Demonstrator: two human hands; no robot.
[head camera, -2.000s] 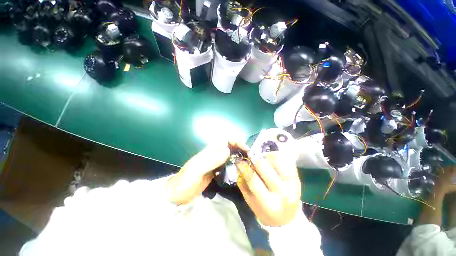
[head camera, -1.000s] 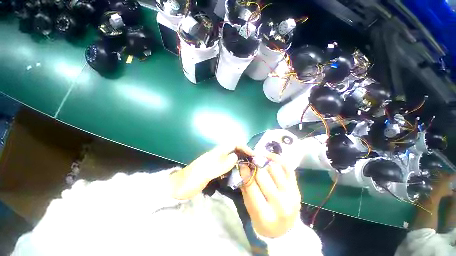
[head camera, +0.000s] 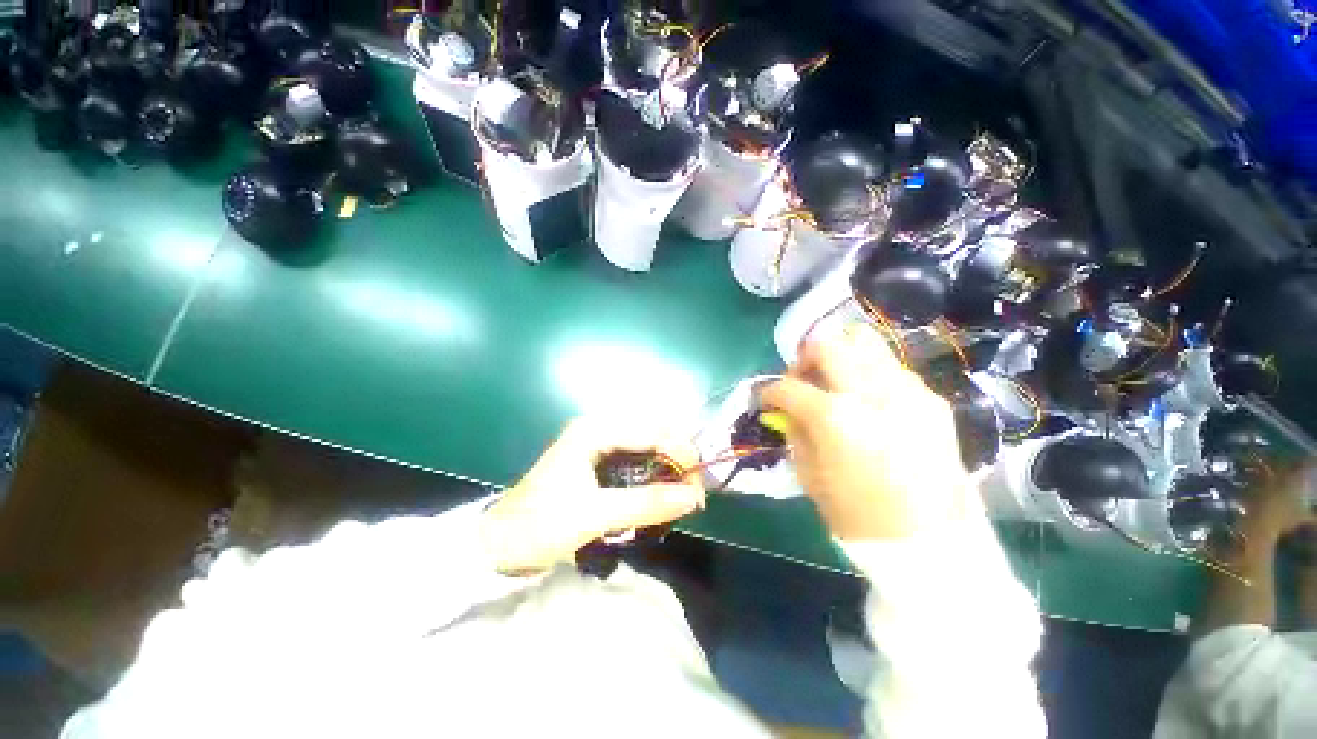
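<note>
My left hand (head camera: 600, 491) holds a black ball head (head camera: 636, 471) at the bench's near edge, its open side facing up. Red and yellow wire leads (head camera: 711, 464) run from the head towards my right hand. My right hand (head camera: 867, 433) is closed on a small tool with a yellow-green patch (head camera: 776, 422), over the end of a white housing (head camera: 729, 427). The tool's tip and the wire ends are too small and blurred to tell.
Loose ball heads (head camera: 275, 207) sit at the far left. White housings (head camera: 537, 195) with open black heads stand at the back centre. More ball heads (head camera: 903, 283) with housings and loose wires crowd the right. Another person's arm (head camera: 1254, 578) is at the right edge. A carton (head camera: 130, 491) is below.
My right hand has moved away from the held head, to the right and up, and now grips the yellow-green tool. My left hand still holds the head. Wires now stretch between the hands.
</note>
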